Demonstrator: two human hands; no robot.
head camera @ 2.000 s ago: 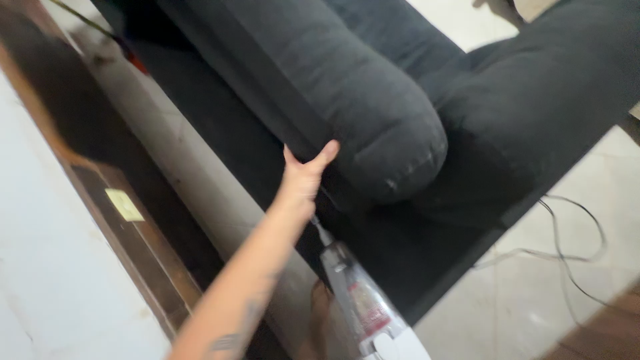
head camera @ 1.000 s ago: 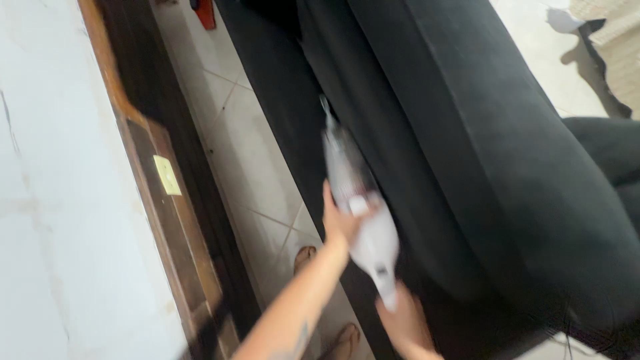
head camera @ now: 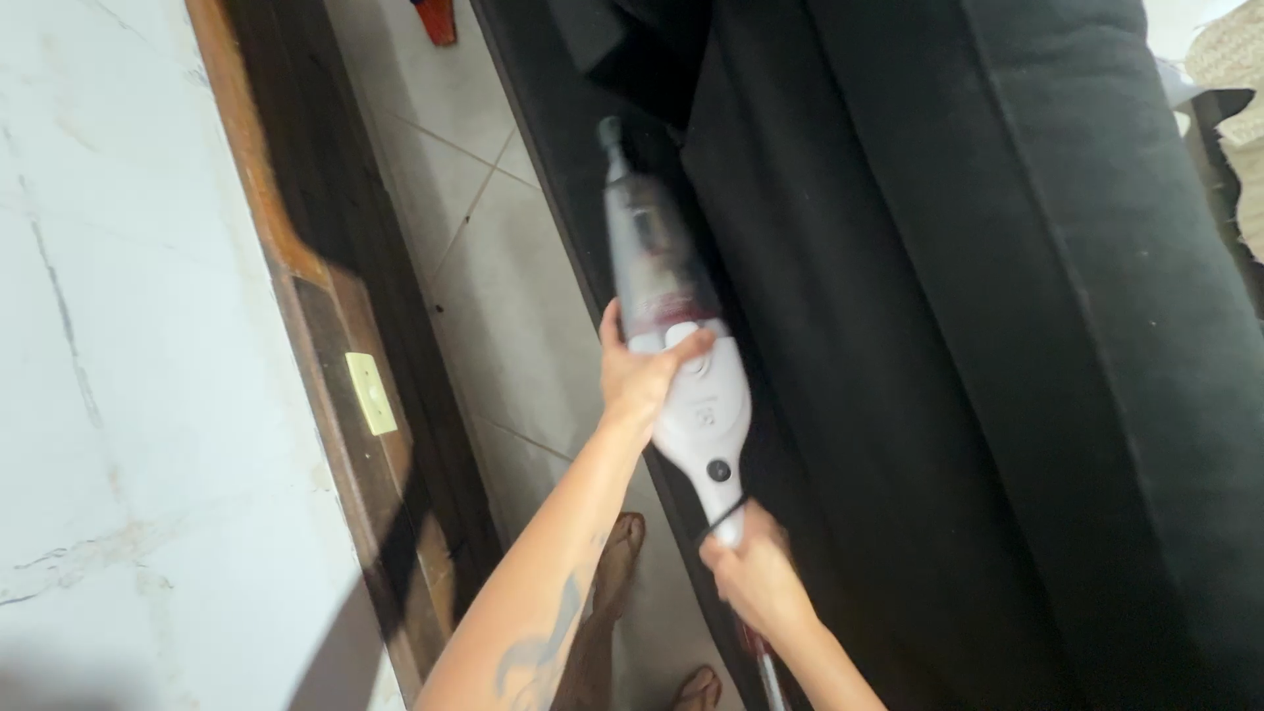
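Observation:
A white handheld vacuum cleaner (head camera: 703,405) with a clear dust container and a narrow nozzle lies over the dark sofa (head camera: 948,395), tilted slightly, its tip toward the top of the view. My left hand (head camera: 647,370) grips the body from the left side, thumb across the top near the button. Around the narrow rear handle my right hand (head camera: 750,563) is closed, beside a black cord loop. The nozzle tip is blurred near the crease between the sofa's edge and its cushion; whether it touches the fabric I cannot tell.
On the left stands a white marble-patterned surface (head camera: 148,346) with a wooden edge that bears a pale yellow switch plate (head camera: 371,393). Between it and the sofa runs a strip of tiled floor (head camera: 513,296), with bare feet low down. A red object (head camera: 435,20) sits at the top.
Two seconds ago my left hand was at the sofa cushion, near the nozzle; by one second ago it was on the vacuum's body, where it remains. The view has shifted considerably.

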